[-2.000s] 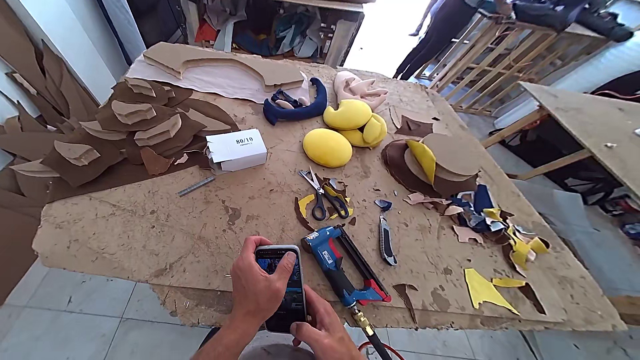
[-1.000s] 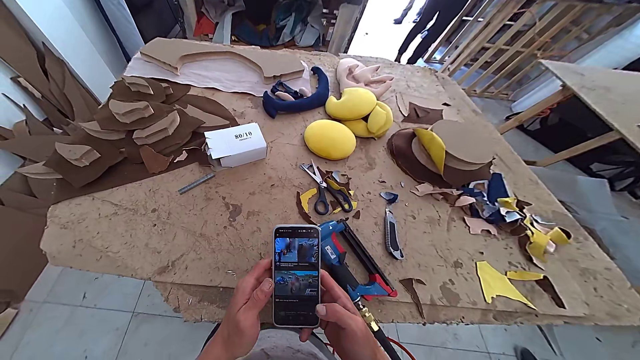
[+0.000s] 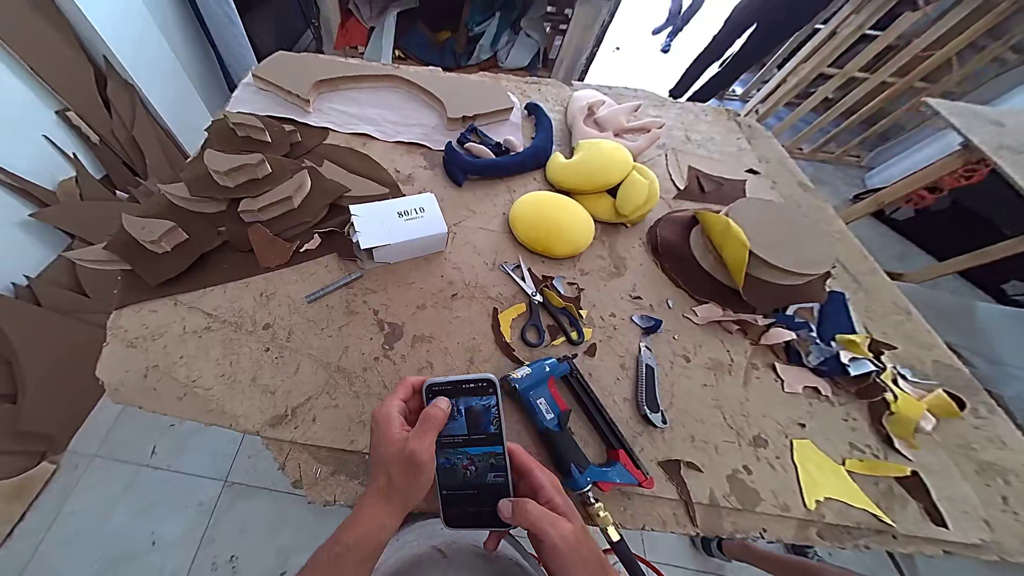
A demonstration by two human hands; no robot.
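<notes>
A smartphone [image 3: 472, 452] with a lit screen is held upright between both hands, near the table's front edge. My left hand [image 3: 404, 448] grips its left side, the thumb over the upper screen. My right hand [image 3: 544, 504] holds the lower right side, thumb at the screen's edge. Just right of the phone lies a blue pneumatic stapler [image 3: 560, 416] with its air hose fitting. Scissors [image 3: 538, 308] with parted blades rest on brown and yellow scraps beyond it. A utility knife [image 3: 650, 384] lies to the right of the scissors.
On the worn table [image 3: 256, 344] are a white box [image 3: 400, 228], a staple strip [image 3: 334, 286], yellow padded pieces [image 3: 552, 224], a navy padded piece [image 3: 512, 160], stacked brown pieces [image 3: 264, 176] and fabric scraps [image 3: 832, 344]. A person's legs [image 3: 732, 40] show beyond the table.
My left thumb has moved from the phone's side onto its upper screen since one second ago. The pictures shown on the phone have changed.
</notes>
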